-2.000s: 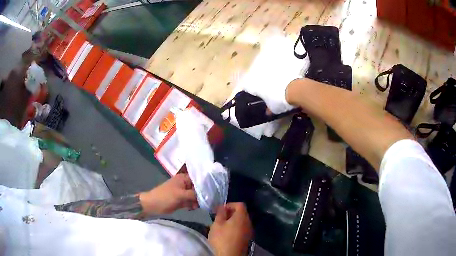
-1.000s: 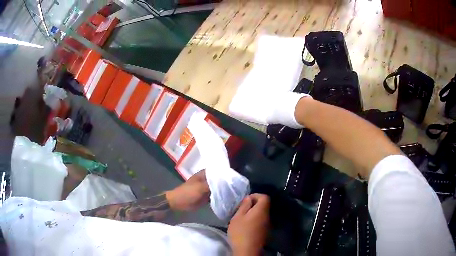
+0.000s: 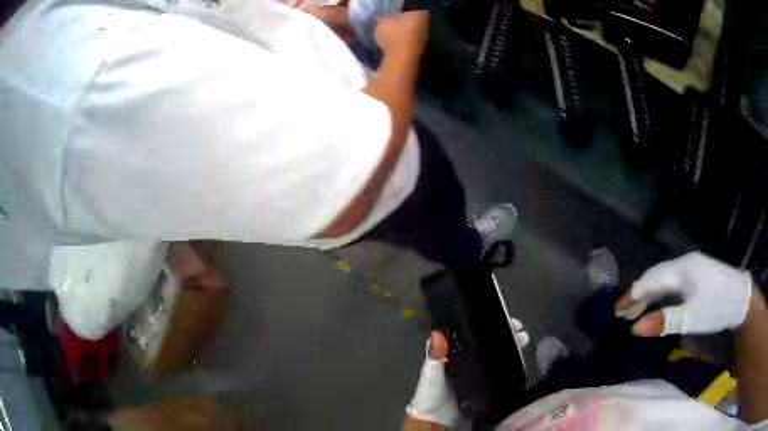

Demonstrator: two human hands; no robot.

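Observation:
A black handheld unit (image 3: 473,341) is tilted low in the centre right, with a thin strap loop at its upper end and a pale line along its right edge. My left hand (image 3: 434,391) in a white fingerless glove holds it from its left side, with the thumb on its face and the other fingers hidden. My right hand (image 3: 692,295), in a white glove with bare fingertips, is raised to the right of the unit. It is empty, with fingers bent and thumb apart, not touching the unit.
A coworker in a white shirt (image 3: 219,126) fills the upper left. Black units with dotted edges (image 3: 562,76) lie along the green belt (image 3: 505,139) at the upper right. A white bag (image 3: 109,286) and cardboard box (image 3: 189,311) are at lower left. Shoes (image 3: 497,226) show on the grey floor.
The view has swung down, away from the plywood board and most orange-red boxes. Both my gloved hands now show, the left with a unit. Earlier, a white-gloved hand reached over units at the board.

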